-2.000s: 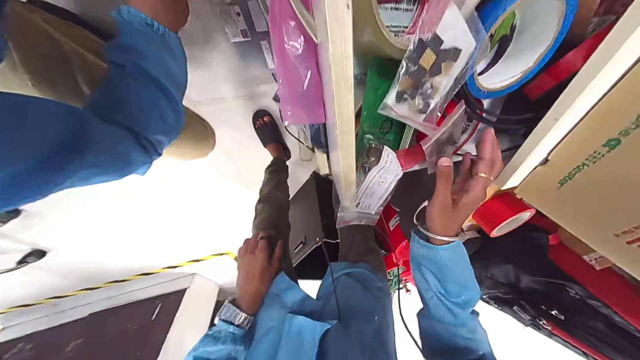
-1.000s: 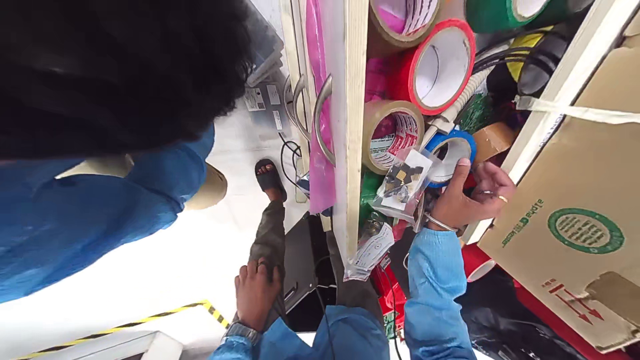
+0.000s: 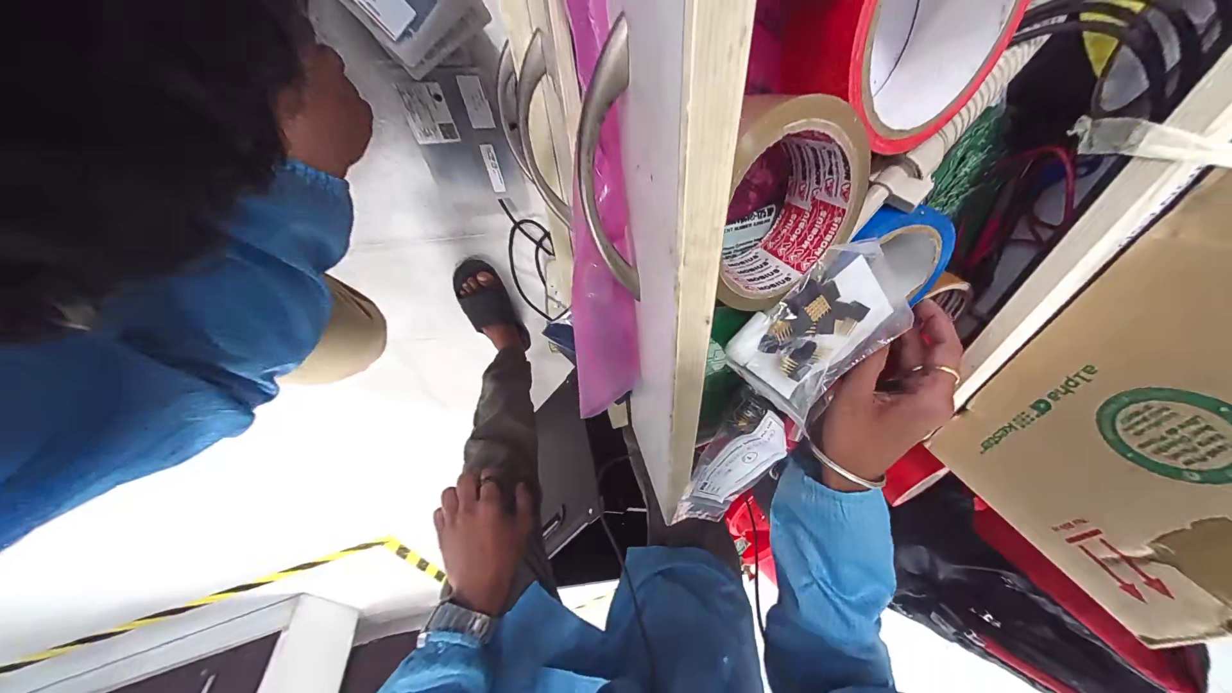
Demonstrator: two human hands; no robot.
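Note:
My right hand [image 3: 890, 395] is inside an open drawer, its fingers curled beside a clear plastic bag of small black and gold pin connectors [image 3: 818, 318]. Whether the fingers grip the bag cannot be told. Beyond the fingertips lies a blue tape roll [image 3: 938, 241]. A brown tape roll [image 3: 837, 130] with a printed core leans on the drawer wall, next to a large red tape roll [image 3: 871, 87]. Below the connector bag is a second clear bag with a written label [image 3: 741, 462]. My left hand [image 3: 481, 539], a watch at its wrist, rests on my leg.
The drawer's wooden edge [image 3: 707, 260] runs beside pink plastic wrap [image 3: 606, 356] and metal handles [image 3: 589, 164]. A cardboard box [image 3: 1039, 404] stands to the right. Another person in a blue sleeve [image 3: 289, 241] is close on the left. Yellow-black floor tape [image 3: 279, 577] crosses the lower left.
My right hand has moved from an open-palmed pose to curled fingers beside the connector bag. The other person's head has come into view at left. The view has shifted over the drawer.

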